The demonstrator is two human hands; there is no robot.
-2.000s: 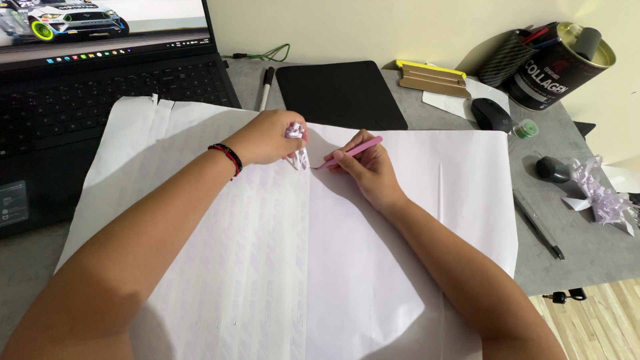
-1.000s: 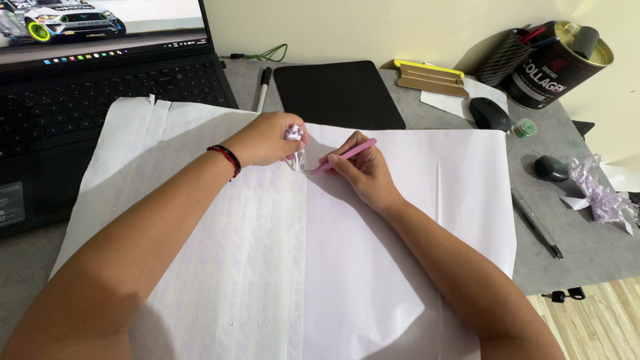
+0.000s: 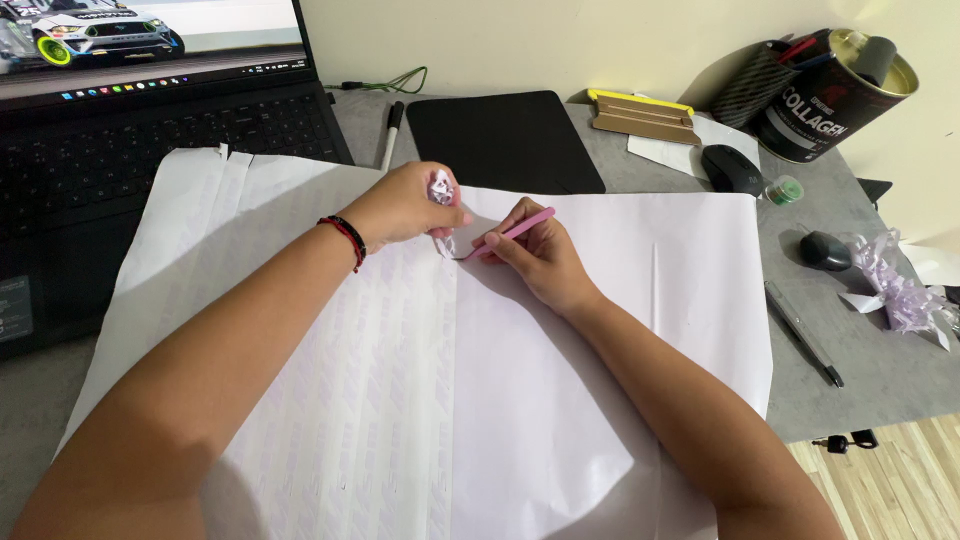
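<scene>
A large white vinyl-like sheet (image 3: 555,420) lies over the desk, with columns of faint lilac cut shapes on its left half. My left hand (image 3: 416,202) holds a crumpled bundle of white and lilac strips (image 3: 441,187) near the sheet's upper middle, and a thin strip hangs below the fingers. My right hand (image 3: 536,251) grips pink tweezers with a bent metal tip (image 3: 514,232) like a pen. The tip is at the hanging strip, close to the sheet's surface; whether it pinches the strip I cannot tell.
A laptop (image 3: 300,120) stands at the left, partly under the sheet. Behind are a marker (image 3: 391,135), a black mouse pad (image 3: 502,142) and a cardboard piece (image 3: 645,118). On the right lie a computer mouse (image 3: 731,169), a pen-like tool (image 3: 802,334) and lilac scraps (image 3: 904,292). A black can (image 3: 825,105) stands at the back.
The tweezers in my right hand have moved slightly left since the oldest frame, towards the strip under my left hand. My left hand keeps hold of the bundle in nearly the same place.
</scene>
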